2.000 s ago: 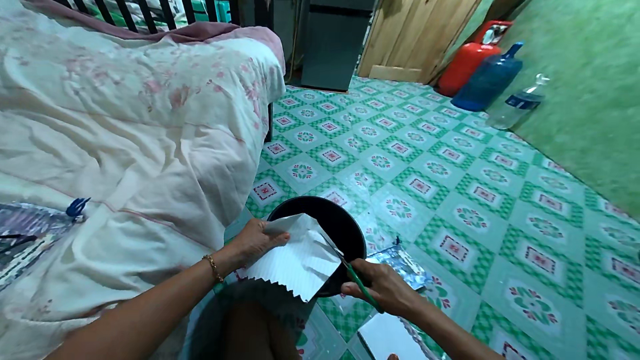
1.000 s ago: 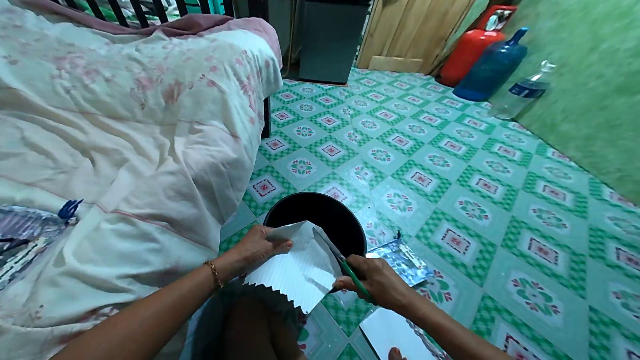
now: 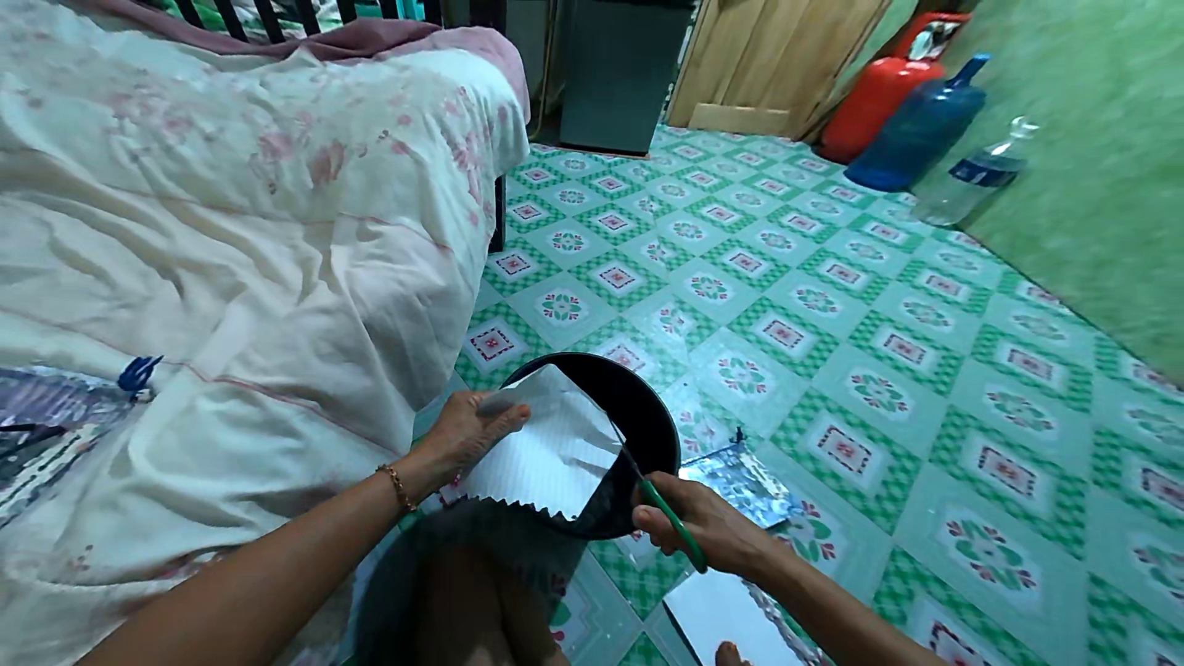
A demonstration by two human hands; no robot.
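Observation:
My left hand (image 3: 470, 427), with a bracelet at the wrist, pinches the left edge of a white ribbed sheet (image 3: 546, 444) that has a zigzag lower edge. On the right, my right hand (image 3: 703, 520) holds scissors with green handles (image 3: 673, 524); their blades meet the sheet's right edge. Both sheet and blades are over a round black bin (image 3: 647, 407) on the floor. How far apart the blades are cannot be told.
A silvery packet (image 3: 740, 483) and a white pad or card (image 3: 721, 615) lie on the tiled floor to the right. A bed with floral bedding (image 3: 370, 268) borders the left. A red gas cylinder (image 3: 869, 106), a blue jug (image 3: 916, 125) and a clear bottle (image 3: 976, 176) stand by the wall.

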